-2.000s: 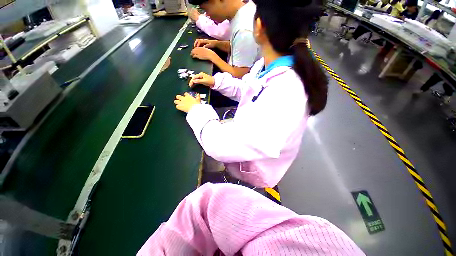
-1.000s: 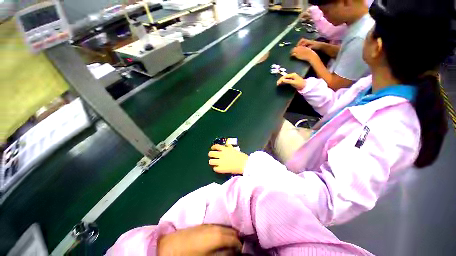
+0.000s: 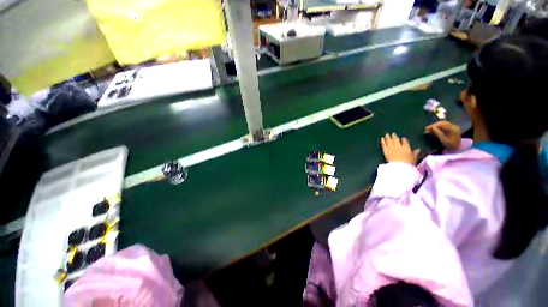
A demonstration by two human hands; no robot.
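Neither of my hands is visible. A pink sleeve (image 3: 126,279) at the bottom left overlaps a white tray (image 3: 63,186); any hand there is hidden. Several dark rounded modules (image 3: 97,231) with yellow tails lie in the tray's near right part. Three dark modules (image 3: 314,169) with white pads on their right sides lie in a column on the green bench. More pink cloth shows at the bottom right, with a dark patch at the frame edge; I cannot tell whose arm it is.
A clear round piece (image 3: 174,172) lies on the pale strip, left of the metal post (image 3: 245,72). A yellow-rimmed phone (image 3: 352,116) lies beyond the modules. A person in pink (image 3: 438,198) sits at right, hands on the bench. Another white tray (image 3: 162,83) and yellow sheets stand behind.
The view has swung left, bringing in the near tray and its modules. The neighbour's hand has moved off the three modules. The hand at the bottom edge is out of view.
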